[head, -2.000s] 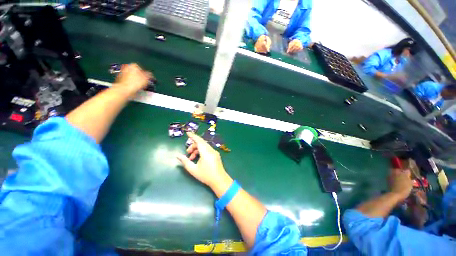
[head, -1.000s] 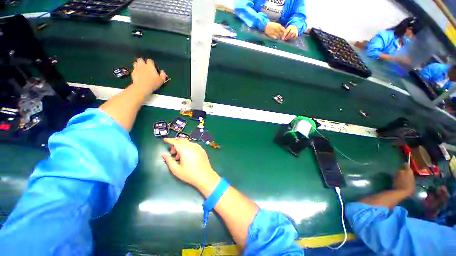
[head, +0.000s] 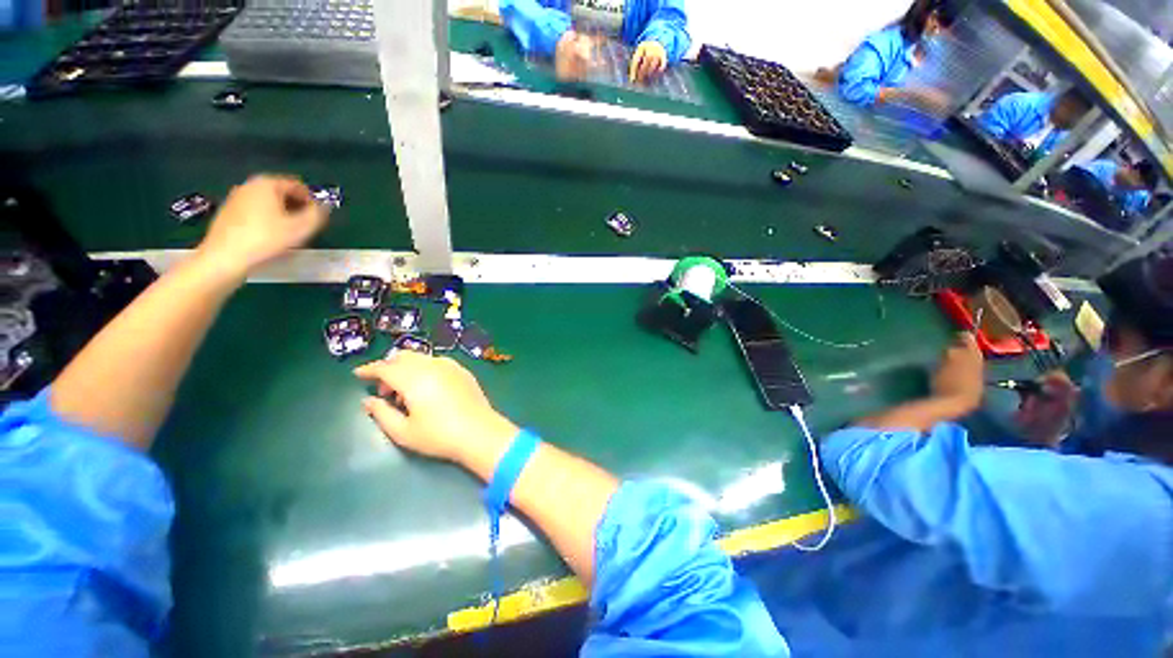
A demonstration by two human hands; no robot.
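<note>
Several small dark watch modules with silvery patches point(head: 347, 336) lie grouped on the green bench mat. Dark flex cables with orange tails point(head: 471, 341) lie beside them, near the metal post. My left hand point(head: 265, 221) is over the belt, its fingertips at another module point(head: 328, 197); whether they grip it cannot be told. A further module point(head: 190, 206) lies on the belt to the left. My right hand point(head: 431, 401) rests on the mat, fingers apart, its fingertips just below the grouped modules and partly covering the nearest one.
A white rail point(head: 540, 269) and upright post point(head: 414, 142) border the belt. A green-rimmed spool point(head: 699, 278) and black slab with white cable point(head: 769, 363) lie right. A black fixture stands far left. A neighbouring worker's arm point(head: 900, 411) is at right; trays and workers are beyond the belt.
The view has shifted right. One more module lies in the bench group, at its upper left. My left hand is at a belt module; my right hand stays below the group.
</note>
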